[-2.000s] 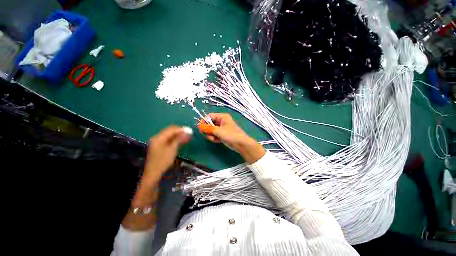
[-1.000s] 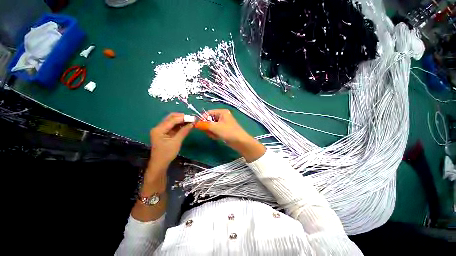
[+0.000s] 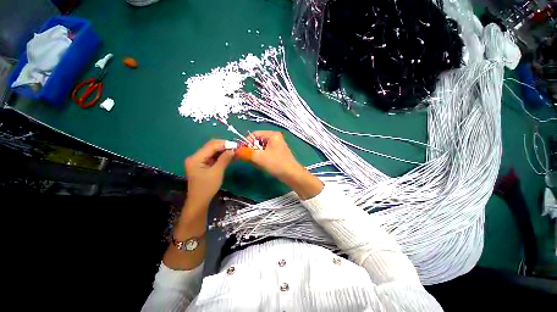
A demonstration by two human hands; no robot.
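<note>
My right hand (image 3: 269,155), with an orange finger cot (image 3: 244,153), grips a white cable end (image 3: 235,130) whose thin cores point towards the pile. My left hand (image 3: 207,163), with a white wrap on a fingertip, meets it; the fingertips are pinched together at the cable. Whether a tiny housing is between them is too small to tell. A pile of tiny white housings (image 3: 211,94) lies just beyond my hands. White cables (image 3: 311,131) fan out from the pile to the right. A second group of cable ends (image 3: 244,225) lies near my lap, below my hands.
A blue bin (image 3: 73,67) holding white cloth, red-orange scissors (image 3: 88,93) and an orange piece (image 3: 130,63) lie at the left. A black cable bundle (image 3: 391,55) in clear plastic lies at the back. A thick white cable bundle (image 3: 467,140) and a dark bunch (image 3: 519,213) lie right.
My left hand has moved in from the left to meet my right hand at the cable end. My right hand stays closed on the cable. The whole view has shifted slightly.
</note>
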